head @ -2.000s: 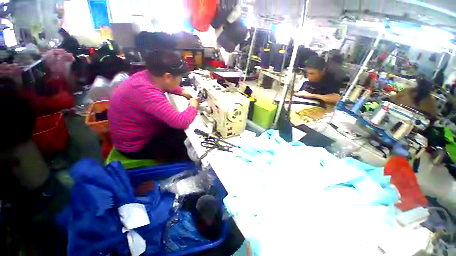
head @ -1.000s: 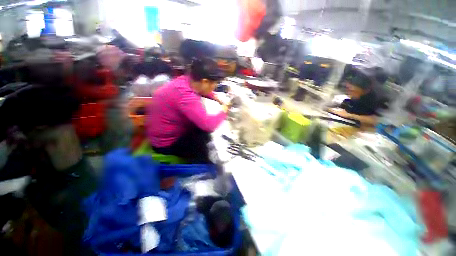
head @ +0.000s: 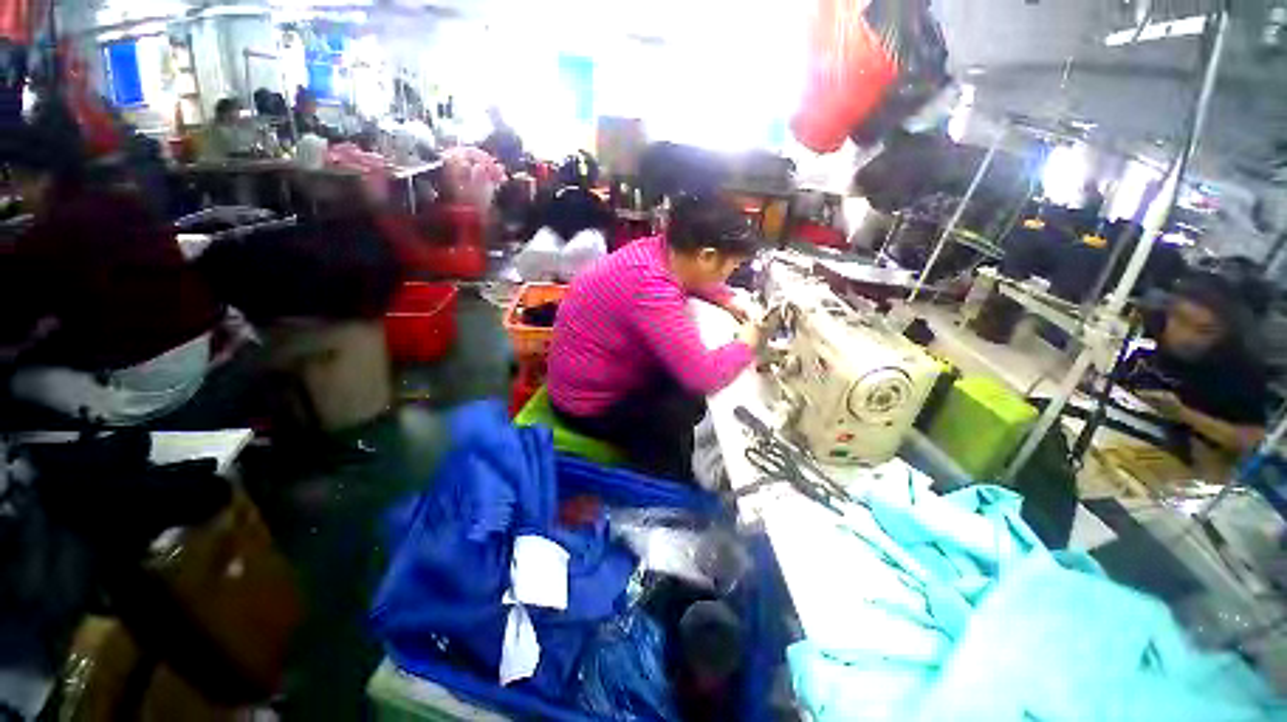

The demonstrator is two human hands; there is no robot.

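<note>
Neither of my hands is in the picture. A large loose heap of aqua fabric (head: 1016,621) lies on the white table (head: 826,571) at the lower right, partly glared to white. Left of the table stands a blue plastic crate (head: 762,621). It holds royal-blue fabric (head: 466,564), which rises over its left side, with white pieces (head: 536,571) on top and clear crumpled plastic and a dark rounded thing at its right. Dark scissors (head: 790,463) lie on the table beyond the aqua heap.
A person in a striped pink top (head: 628,325) sits at a cream sewing machine (head: 861,381) ahead. A green box (head: 981,423) stands behind it. Another person in black (head: 1200,374) is at the right. Orange and red crates (head: 421,322) stand on the floor. At left are dark, blurred figures and a carton.
My view has turned left, so the crate, seated person and aqua heap have shifted right in the picture. More of the left side of the room shows. The aqua heap is less washed out.
</note>
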